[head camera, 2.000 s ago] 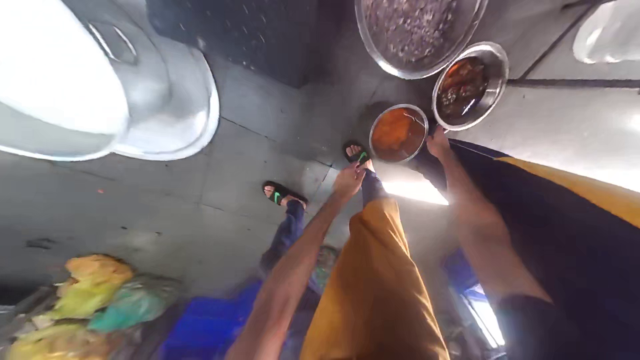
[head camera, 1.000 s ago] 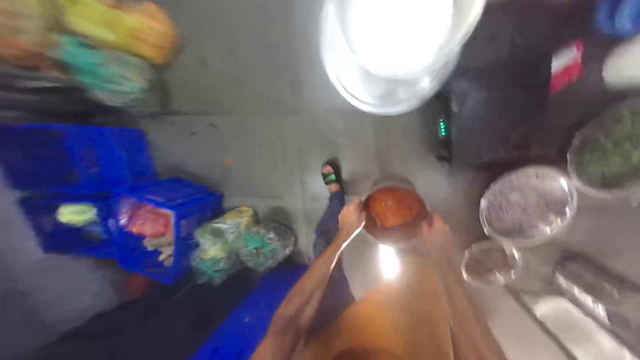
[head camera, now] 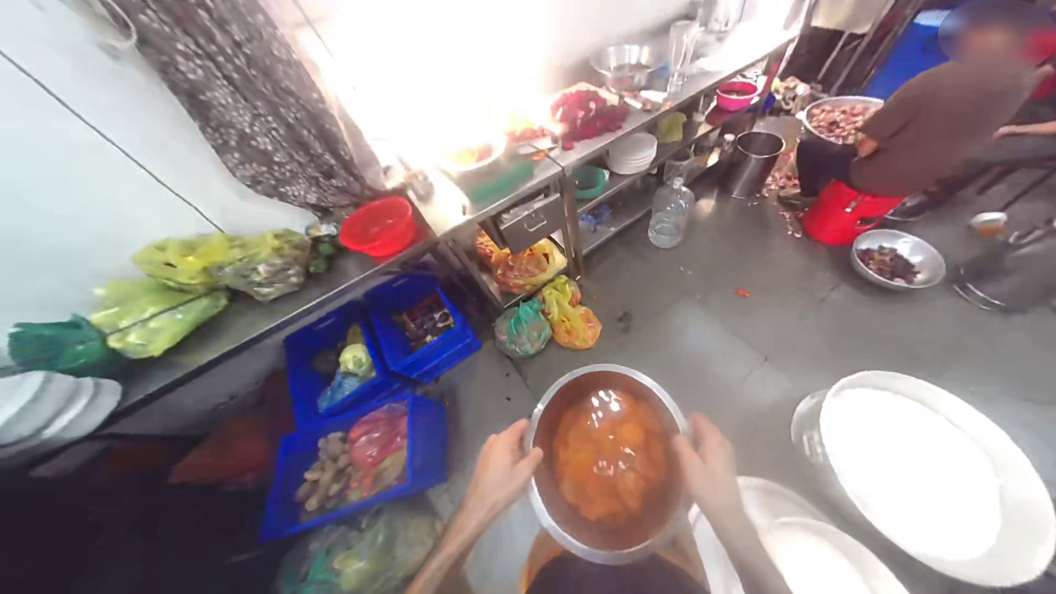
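Observation:
Both of my hands hold a round metal bowl (head camera: 540, 503) out in front of my body. Orange pieces in liquid (head camera: 610, 454) fill much of it, with light glinting off the surface. My left hand (head camera: 503, 466) grips the rim on the left side, thumb over the edge. On the opposite side, my right hand (head camera: 708, 462) clasps the rim. Below and ahead of the bowl is the grey floor.
Blue crates (head camera: 437, 437) with vegetables and bags stand at left, near tied plastic bags (head camera: 569, 318). A steel counter (head camera: 569, 153) runs behind. Large white-looking vessels (head camera: 1023, 528) are at right. A person (head camera: 932, 124) sits on a red container (head camera: 841, 216), near a metal bowl (head camera: 928, 264).
Two seconds ago the bowl of orange pieces was low near my feet, beside other bowls; now both hands hold it. The view has swung up to the counter and the seated person.

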